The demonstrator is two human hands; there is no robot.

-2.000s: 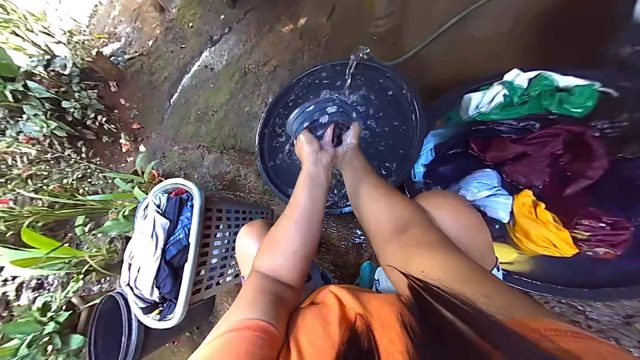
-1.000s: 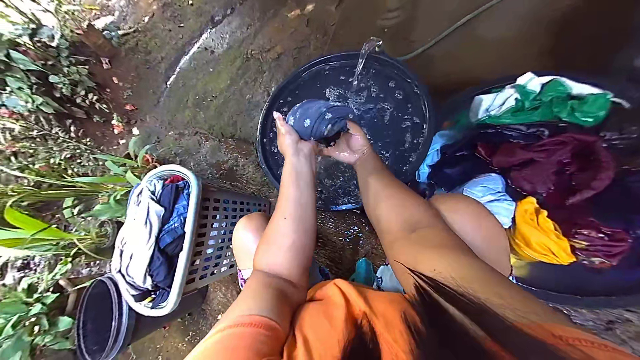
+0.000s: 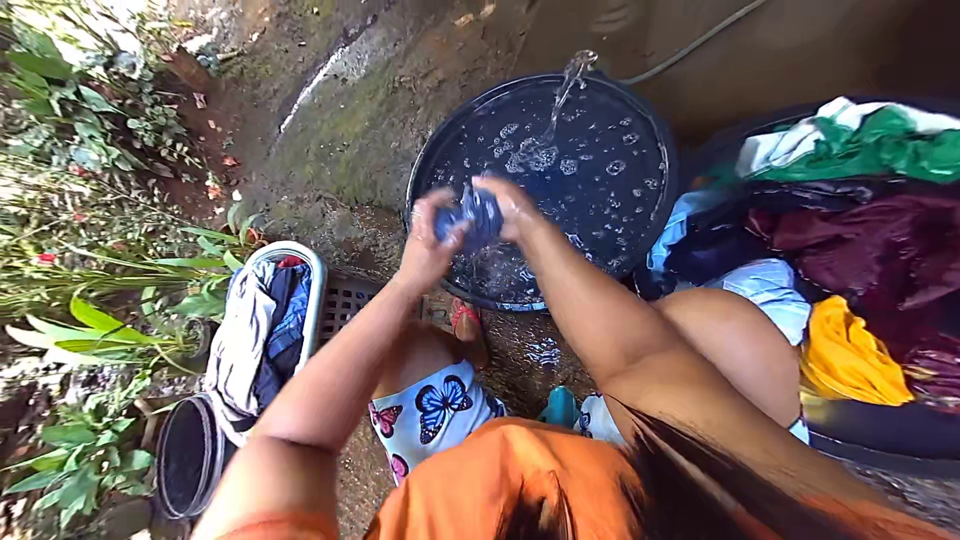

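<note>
A bunched, wet blue-grey cloth (image 3: 480, 217) is squeezed between both hands above the lower left part of a round dark basin (image 3: 600, 225). My left hand (image 3: 433, 232) grips the cloth from the left, its fingers blurred. From the right, my right hand (image 3: 510, 206) closes on the same cloth. Water with patches of foam fills the basin, and a stream of water (image 3: 566, 90) pours in at its far edge. Part of the cloth is hidden by my fingers.
At the right, a large dark tub (image 3: 862, 442) holds green-and-white, maroon, light blue and yellow clothes. A laundry basket (image 3: 319, 300) with clothes stands left, beside a black bucket (image 3: 184, 457). A hose (image 3: 697, 41) runs behind the basin; plants (image 3: 97, 322) border the left.
The cloth, spread wider over my hands one second ago, is now bunched tightly between them. Both hands have shifted toward the basin's left side. More of my patterned shorts shows.
</note>
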